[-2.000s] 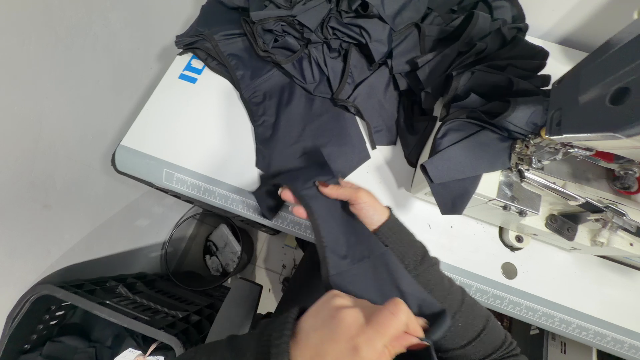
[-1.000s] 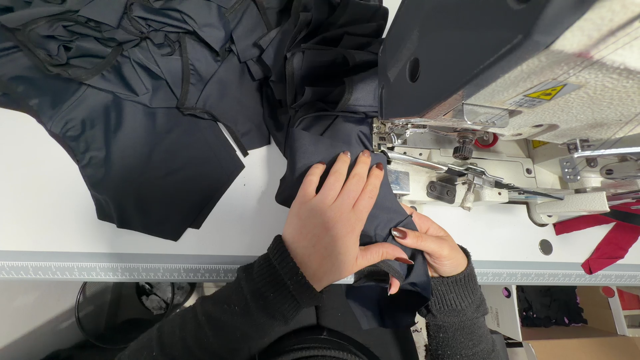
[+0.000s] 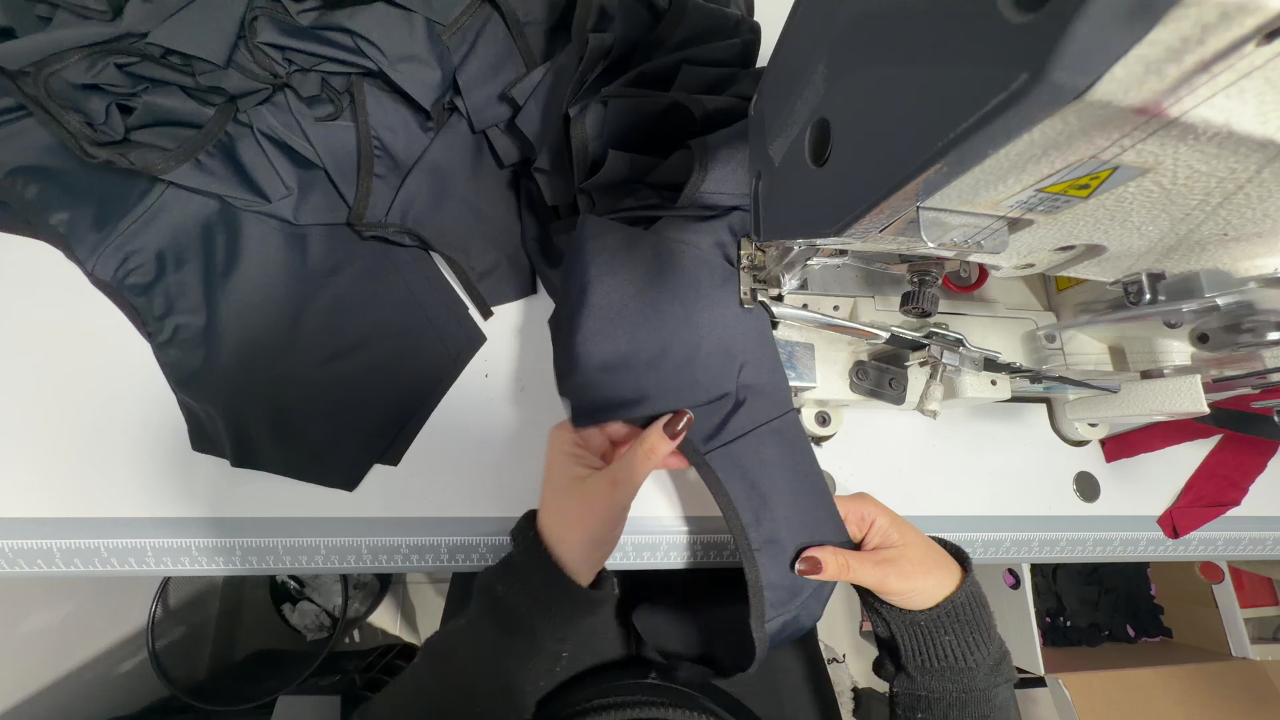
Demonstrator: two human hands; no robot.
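Note:
A dark navy fabric piece [image 3: 690, 340] with a black bound edge runs from the sewing machine's presser foot [image 3: 750, 272] down over the table's front edge. My left hand [image 3: 605, 480] pinches its bound left edge between thumb and fingers. On the piece's right side, lower down, my right hand [image 3: 880, 555] grips it with the thumb on top. The fabric's right edge lies along the machine's metal binding guide [image 3: 850, 325]. Behind it, more navy fabric is bunched up against the machine head [image 3: 900, 110]. A navy garment panel [image 3: 290, 340] lies flat at the left.
A printed ruler strip [image 3: 300, 545] runs along the table's front edge. Red fabric strips [image 3: 1210, 480] lie at the right. Below the table are a wire-rimmed bin [image 3: 250, 640] at the left and a cardboard box [image 3: 1170, 690] with black pieces near it at the right.
My left hand, which lay flat on the fabric by the presser foot, has moved down and now pinches the bound edge. More of the piece is spread out between my hands.

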